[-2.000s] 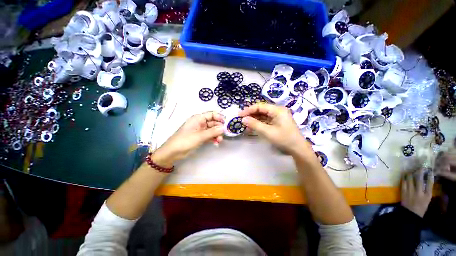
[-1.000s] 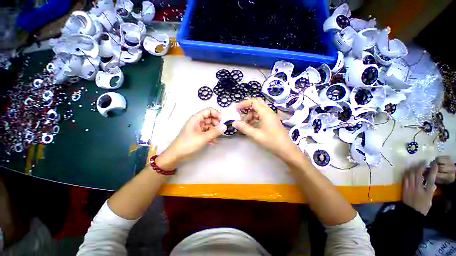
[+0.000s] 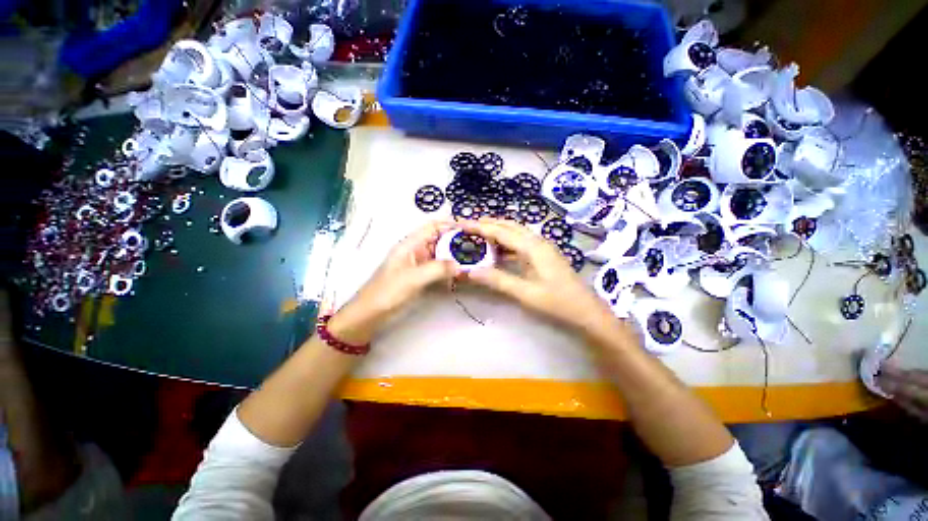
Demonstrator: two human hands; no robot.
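A white camera housing (image 3: 486,253) is held between my two hands over the white sheet, its round opening turned up. A black LED board (image 3: 467,247) shows in that opening. A thin wire (image 3: 469,311) hangs below it. My left hand (image 3: 412,271) grips the housing from the left. My right hand (image 3: 539,273) grips it from the right, its fingers partly hiding it. Loose black LED boards (image 3: 495,190) lie in a cluster just behind my hands.
A blue bin (image 3: 539,123) of dark parts stands at the back. Fitted housings (image 3: 692,195) are heaped right. Empty housings (image 3: 248,220) lie on the green mat (image 3: 219,305), with small white rings (image 3: 120,284) further left. Another person's hand (image 3: 906,389) is at the right edge.
The housing has turned so its opening with the board faces up, and a hanging wire shows. My hands have closed round its sides. The other person's hands have moved right, mostly out of view.
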